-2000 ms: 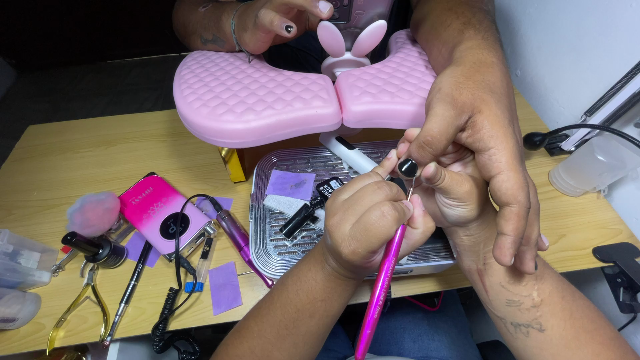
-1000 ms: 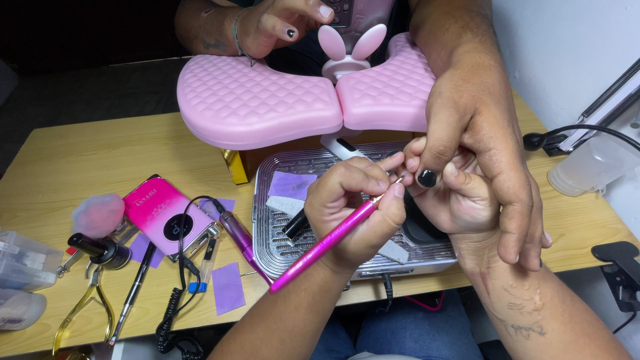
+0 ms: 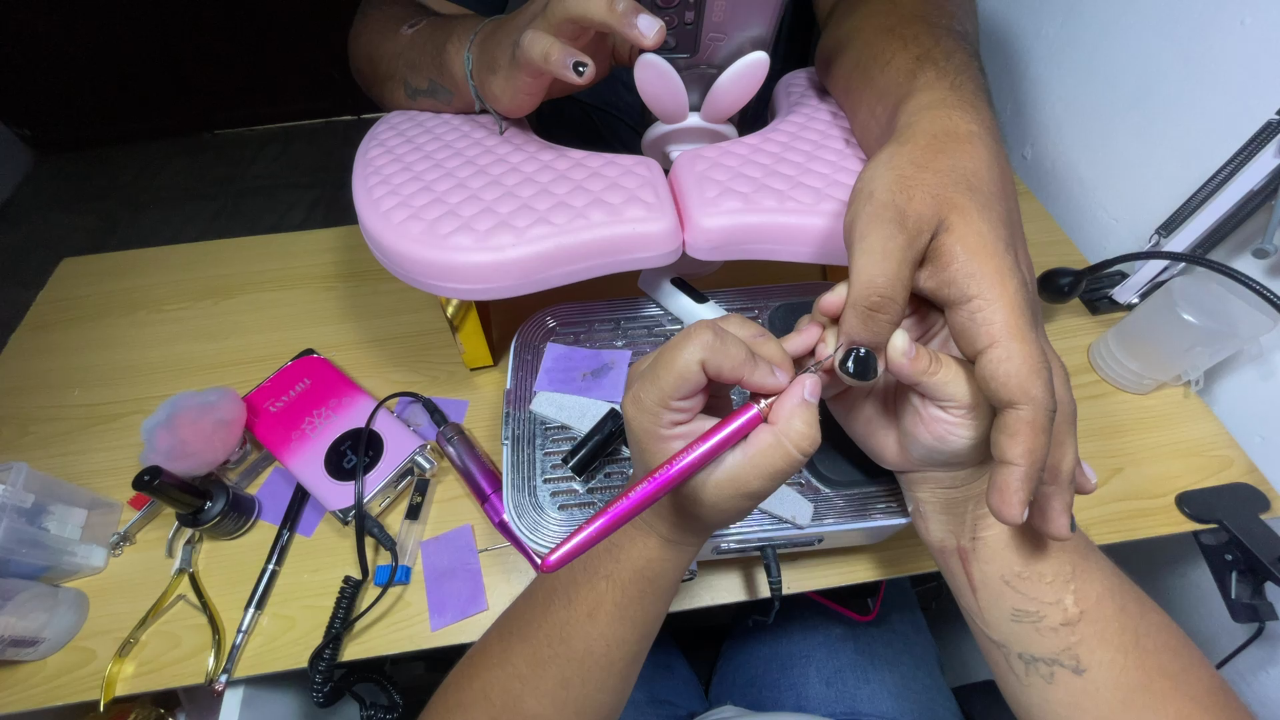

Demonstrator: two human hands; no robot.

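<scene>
A magenta nail-art liner brush (image 3: 655, 485) is pinched in my left hand (image 3: 715, 420), its fine tip at the edge of the black-polished thumbnail (image 3: 858, 364) of another person's hand (image 3: 930, 230). That thumb is held by my right hand (image 3: 905, 400), which sits under it, palm up. The other person's arm lies across a pink quilted armrest (image 3: 520, 200) with a bunny-ear ornament (image 3: 690, 100). Below my hands a silver ribbed dust collector (image 3: 540, 480) carries a purple paper square (image 3: 583, 371), a black cap (image 3: 594, 443) and a grey nail file (image 3: 570, 412), partly hidden.
At left lie a pink nail drill unit (image 3: 330, 430) with its corded handpiece (image 3: 480, 480), a black polish bottle (image 3: 210, 505), golden nippers (image 3: 170, 600), a dark pen-like brush (image 3: 262, 580) and plastic containers (image 3: 50, 520). A clear cup (image 3: 1150, 340) and lamp arm stand at right.
The brush has swung from a steep hold to a lower slant, its handle end now toward the left. Its tip stays near the black thumbnail, which my right hand still holds.
</scene>
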